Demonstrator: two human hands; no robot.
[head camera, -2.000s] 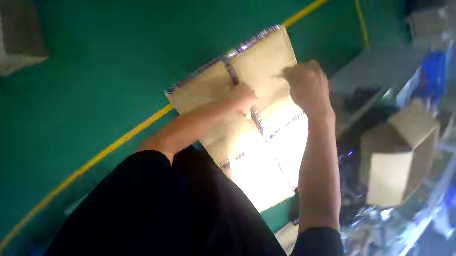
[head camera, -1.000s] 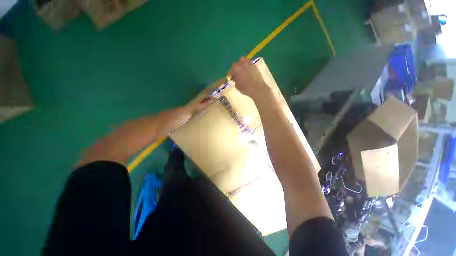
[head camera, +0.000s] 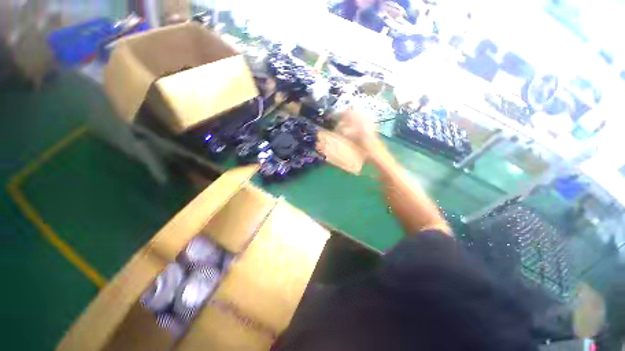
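Note:
An open brown carton (head camera: 277, 264) stands at the lower left beside the bench, with its flaps folded out. Several pale, ribbed round shells (head camera: 199, 288) lie inside it. My right hand (head camera: 358, 130) is stretched out over the bench, blurred by motion. It is beside or over a small flat brown cardboard piece (head camera: 339, 152). Whether it touches or grips anything cannot be told. My left hand is not in view.
A group of dark round units (head camera: 284, 144) is on the green bench (head camera: 363, 209), left of my arm. Another open carton (head camera: 205, 92) stands behind them. Racks of small dark parts (head camera: 432, 134) are farther right. A blue bin (head camera: 79, 41) is at the upper left.
The view has swung from the carton on the floor side to the bench. The carton, closed before, now shows open with shells inside. My right hand has left it; my left has gone out of view.

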